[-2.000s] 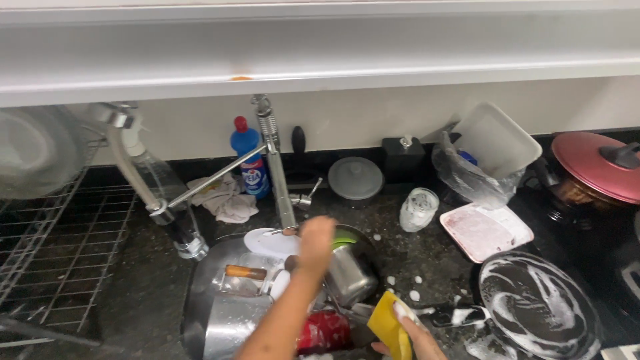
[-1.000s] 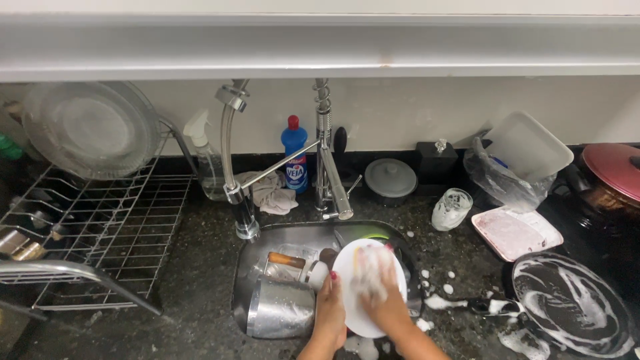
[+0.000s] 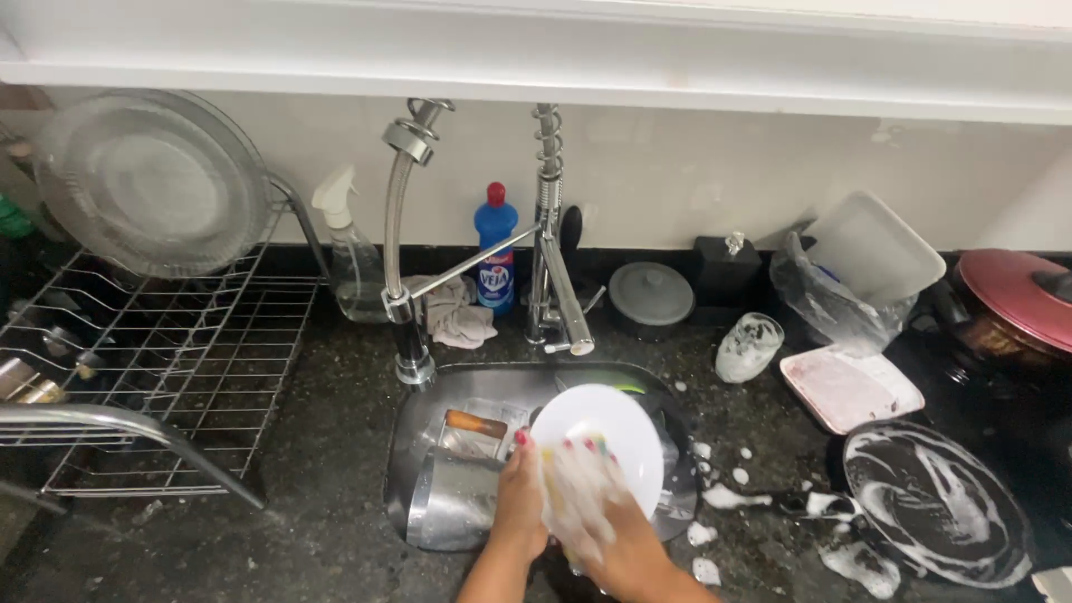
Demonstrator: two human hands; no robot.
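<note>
Over the sink [image 3: 406, 419], my left hand [image 3: 523, 494] grips the left edge of a white plate [image 3: 628, 419]. My right hand [image 3: 586, 498], coated in suds, presses a mostly hidden yellow sponge [image 3: 548, 461] against the plate's face. Below and to the left, a metal pot [image 3: 456, 502] lies in the sink beside a wooden handle [image 3: 476, 424]. The chrome spring faucet [image 3: 569, 297] stands behind the plate, and no water is seen running from it.
A wire dish rack [image 3: 251, 368] holding clear glass dishes [image 3: 155, 188] stands left. Behind the sink are a spray bottle [image 3: 356, 260], cloth [image 3: 456, 314] and blue cleaner bottle [image 3: 496, 251]. At right sit a soapy glass [image 3: 748, 347], foam tray [image 3: 854, 387], soapy frying pan [image 3: 938, 502] and red-lidded pot [image 3: 1017, 293].
Two seconds ago my right hand held the yellow sponge beside the sink while my left reached into it. Both hands are now on the white plate. The view has shifted.
</note>
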